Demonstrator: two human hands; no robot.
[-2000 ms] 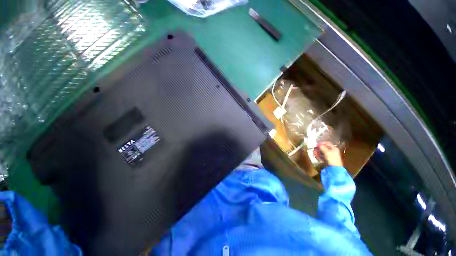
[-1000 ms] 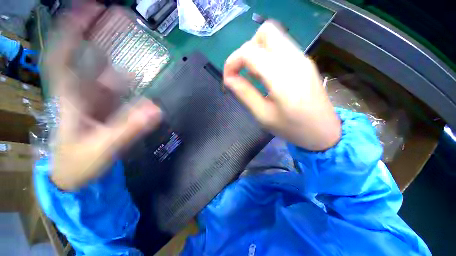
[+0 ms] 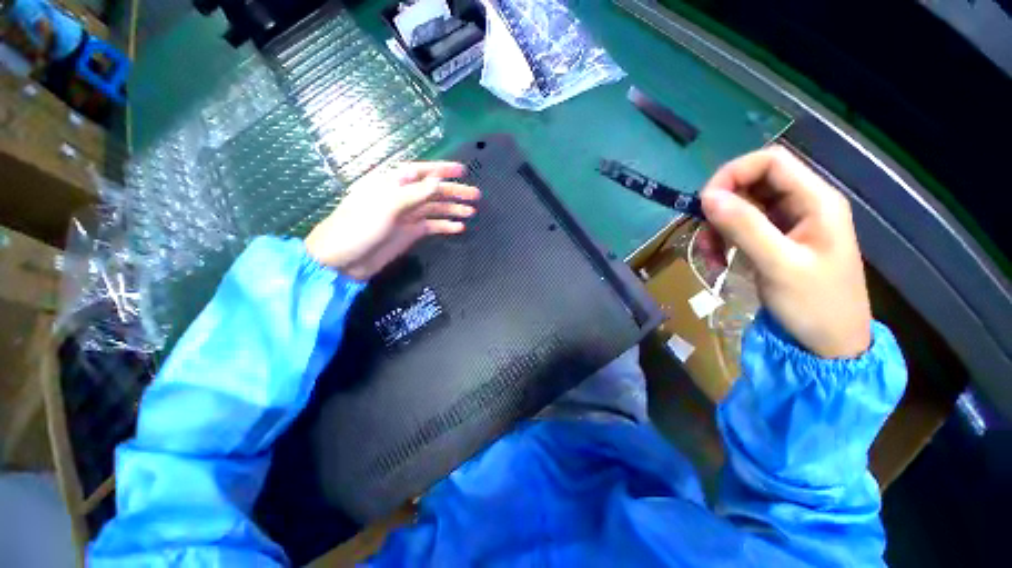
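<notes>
A black textured back cover (image 3: 499, 300) lies tilted on the green bench in front of me. A small rating label (image 3: 411, 318) with white text is on it, left of the middle. My right hand (image 3: 790, 239) pinches one end of a narrow black port label (image 3: 649, 186) with white marks. The label hangs in the air over the bench, right of the cover's connector edge. My left hand (image 3: 397, 213) is over the cover's upper left edge, fingers apart and empty; I cannot tell whether it touches the cover.
A clear ribbed blister tray (image 3: 355, 94) lies at the upper left. A label box (image 3: 439, 44), clear bag (image 3: 546, 56) and black bar (image 3: 664, 115) are at the far side. A scrap carton (image 3: 710, 344) stands under the right end. A person's blue sleeve shows top left.
My right hand was in the scrap carton, then over the bench, and now holds the black strip to the right. My blurred left hand has moved right over the cover. The view has shifted.
</notes>
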